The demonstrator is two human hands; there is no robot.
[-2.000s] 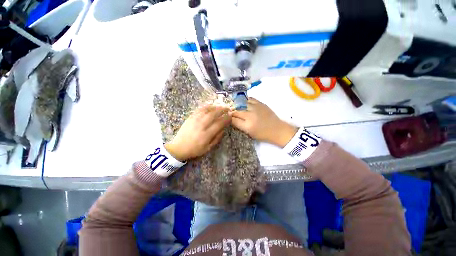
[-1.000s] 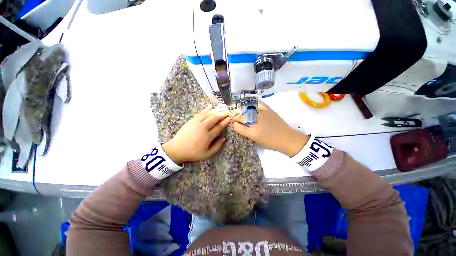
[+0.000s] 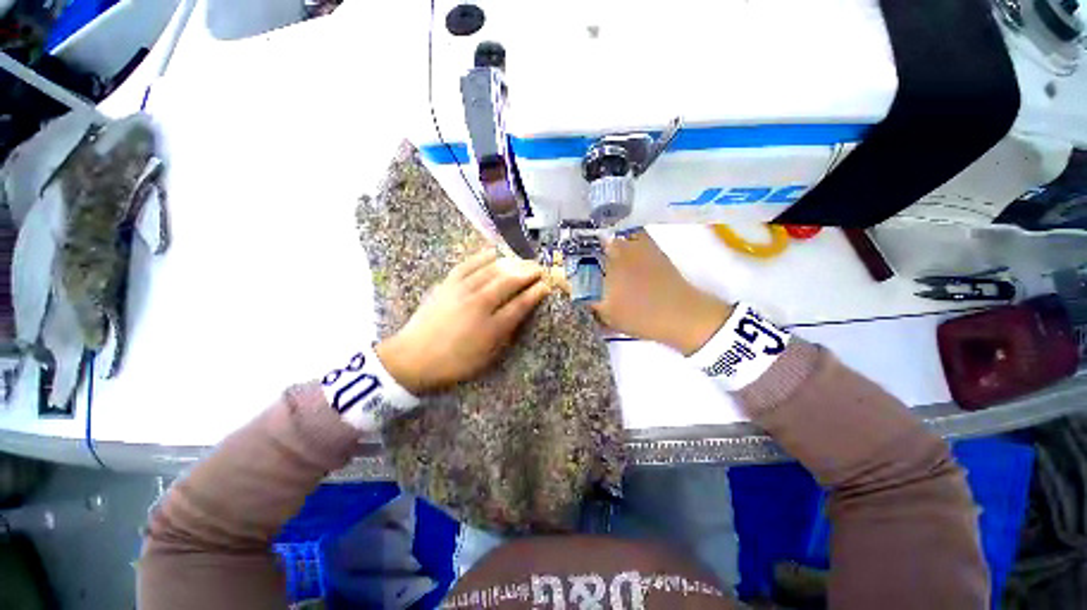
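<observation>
A fuzzy mottled grey-brown fabric piece (image 3: pixel 513 417) lies under the needle area of the white sewing machine (image 3: pixel 715 72) and hangs over the table's front edge. My left hand (image 3: pixel 465 316) lies flat on the fabric, fingertips close to the left of the presser foot (image 3: pixel 548 250). My right hand (image 3: pixel 650 292) is just right of the needle area, its fingertips partly hidden behind the metal and grey parts there. Whether the right fingers pinch the fabric edge cannot be seen.
Cut grey-brown and pale pieces (image 3: pixel 101 226) lie at the table's left. Right of the needle are yellow scissor handles (image 3: pixel 751 241), a red handle, a dark stick tool (image 3: pixel 868 254), black snips (image 3: pixel 966 286) and a dark red case (image 3: pixel 1007 352). Blue bins (image 3: pixel 775 512) stand below.
The view has shifted a little. My right hand has moved slightly up, further behind the needle parts. My left hand stays on the fabric, its fingers a little straighter.
</observation>
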